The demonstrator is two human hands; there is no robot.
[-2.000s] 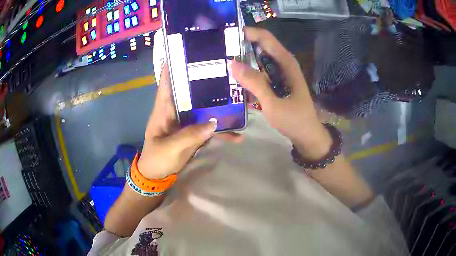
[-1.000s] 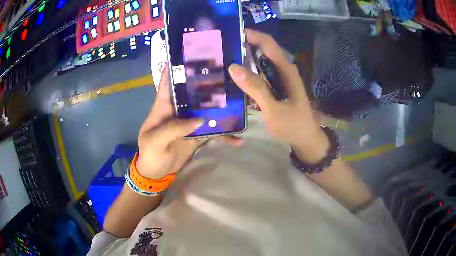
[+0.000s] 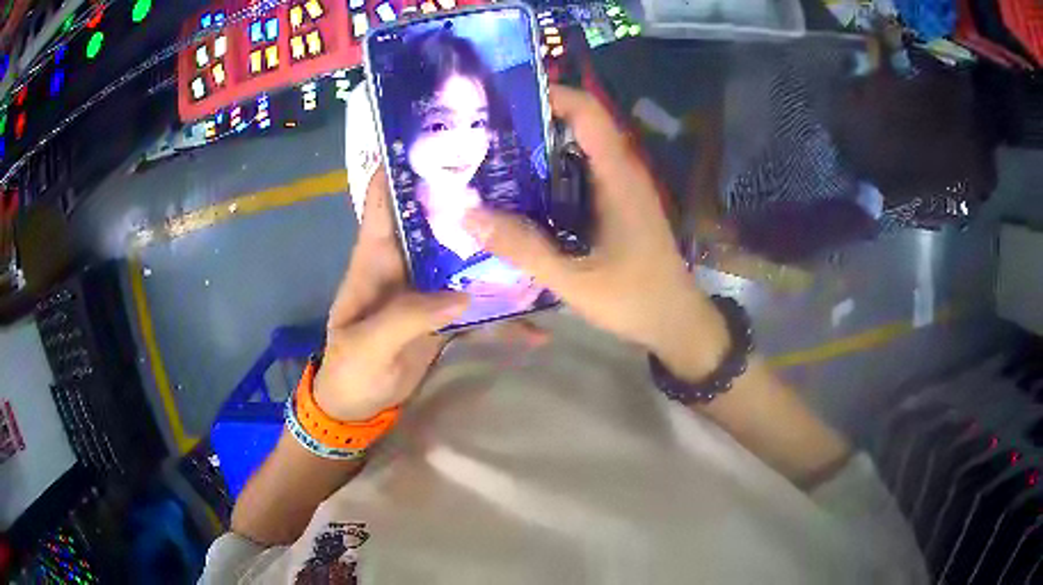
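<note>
A tall smartphone (image 3: 463, 149) is upright in front of me, its screen showing a portrait photo. My left hand (image 3: 383, 326) is around its lower left side, thumb at the bottom edge. My right hand (image 3: 623, 240) is at the phone's right side, with its thumb over the lower screen. A short dark object (image 3: 572, 189) sits in my right hand, partly hidden behind the fingers; I cannot tell exactly what it is. A white sheet (image 3: 361, 149) shows behind the phone's left edge.
A red panel (image 3: 269, 51) with glowing keys is at the upper left. A blue plastic stool or crate (image 3: 252, 440) stands on the floor at left. A person in striped clothing (image 3: 789, 149) is at the upper right. Upright black units (image 3: 961, 491) stand at lower right.
The screen has changed from small preview windows to a full portrait photo. The phone has moved slightly down and tilted. My right thumb has moved left and down over the screen.
</note>
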